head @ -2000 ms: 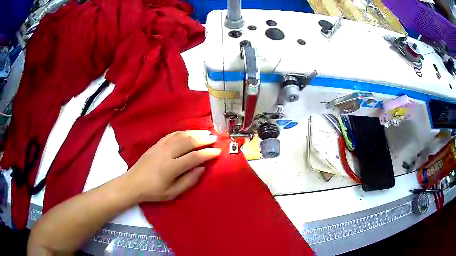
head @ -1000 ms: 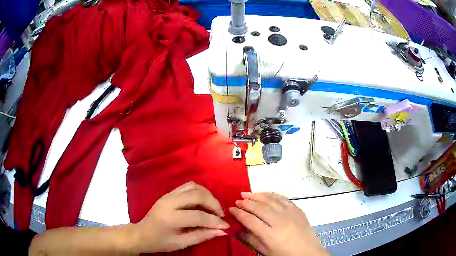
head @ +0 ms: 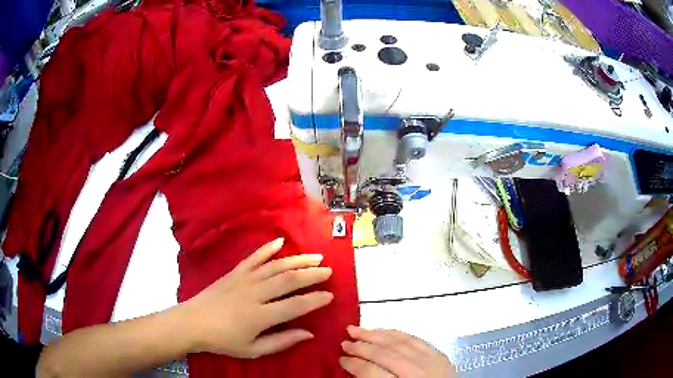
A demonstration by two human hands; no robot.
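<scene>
The red knit fabric (head: 236, 214) runs from under the presser foot (head: 341, 208) down to the table's front edge. My left hand (head: 258, 299) lies flat on it, fingers spread, below and left of the needle. My right hand (head: 395, 354) is at the fabric's right edge near the bottom of the picture, partly cut off; its fingertips touch the edge, and whether they pinch it is unclear. A pale tag-like piece with a dark mark (head: 339, 226) sits by the foot. The white sewing machine (head: 457, 96) stands behind.
A heap of red pieces (head: 111, 81) lies at the left with hanging strips and a black cord (head: 50, 244). Right of the needle are a tension knob (head: 389, 227), a black phone (head: 550, 236), coloured loops (head: 509, 236) and an orange-red packet or can (head: 649, 251). A ruler strip (head: 531, 332) follows the front edge.
My right hand came into view at the fabric's edge and has since moved lower. My left hand left the needle area, came towards me, then flattened and spread on the fabric.
</scene>
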